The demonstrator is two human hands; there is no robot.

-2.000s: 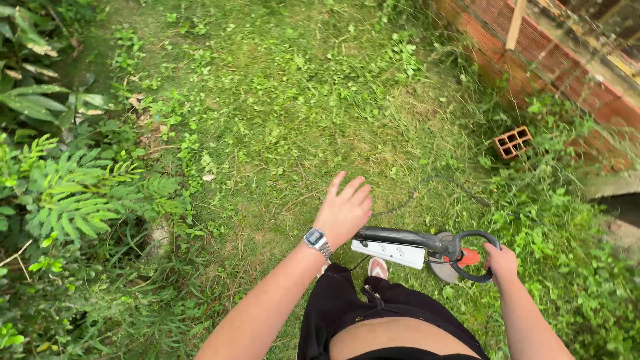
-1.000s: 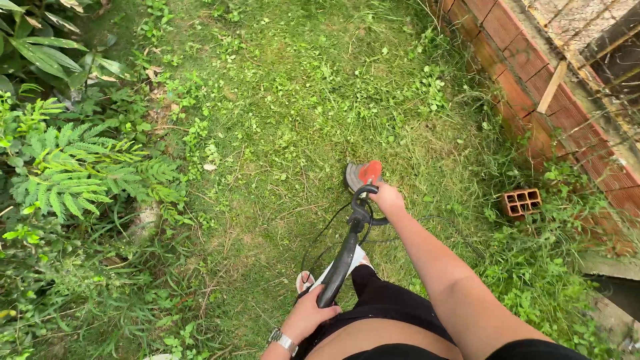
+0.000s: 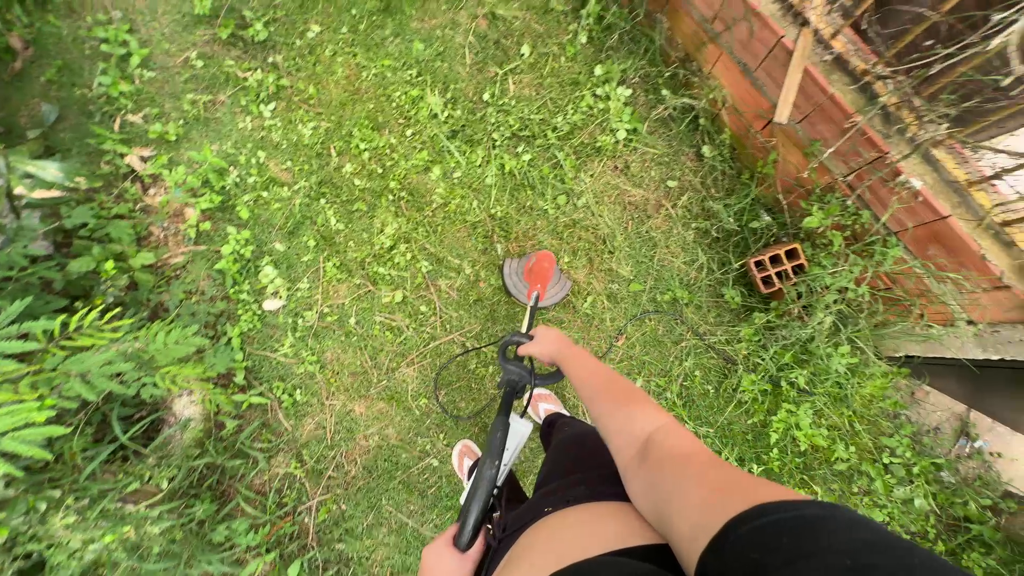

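Note:
An electric string trimmer (image 3: 494,448) runs from my waist down to the grass, its orange-red head and grey guard (image 3: 538,278) farthest from me. My left hand (image 3: 454,552), at the bottom edge of the view, grips the rear end of its black handle. Around the black loop handle (image 3: 514,352) partway along the shaft, my right hand (image 3: 548,346) is closed. A white power strip (image 3: 516,440) lies alongside the rear handle. A thin black cable (image 3: 436,384) loops beside the shaft and out over the grass to the right.
A hollow clay brick (image 3: 776,268) lies in the weeds at the right, near a low red brick wall (image 3: 848,136) with a wooden stick (image 3: 794,76) against it. Leafy plants (image 3: 48,360) line the left side. My feet in sandals (image 3: 546,404) stand on the grass.
Two seconds ago the trimmer lay crosswise, with my left hand open beside its rear end. Now both hands grip it, and its head points away from me over the grass.

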